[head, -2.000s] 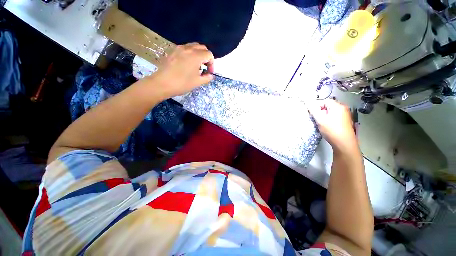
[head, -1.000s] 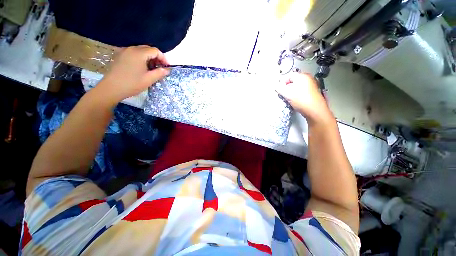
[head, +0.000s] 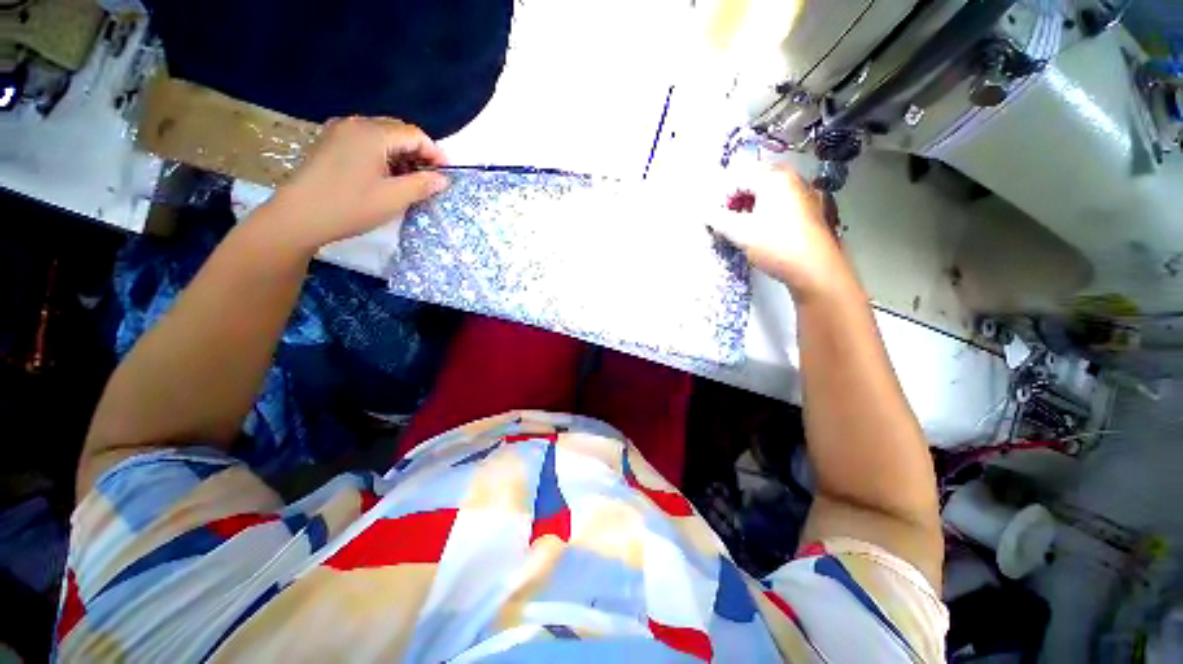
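A light blue-grey floral fabric piece (head: 519, 253) lies on the white table in front of me and overhangs its front edge; its right part is washed out by lamp light. A thin dark line runs along its far edge. My left hand (head: 370, 182) pinches its far left corner between thumb and fingers. My right hand (head: 776, 227) is at its far right corner, fingers bent beside the needle area; a small reddish thing shows at the fingertips. The presser foot area (head: 752, 140) is just beyond that hand, blurred by glare.
The sewing machine head (head: 895, 65) is at upper right. Plain dark fabric (head: 337, 59) lies at the back left, beside brown tape (head: 221, 130). Blue fabric (head: 337, 337) is heaped below the left table edge. A white spool (head: 1025, 540) is at lower right.
The view has swung right since the oldest frame. In the last second, my right hand's fingers have shifted slightly and the reddish thing shows more. My left hand keeps its pinch.
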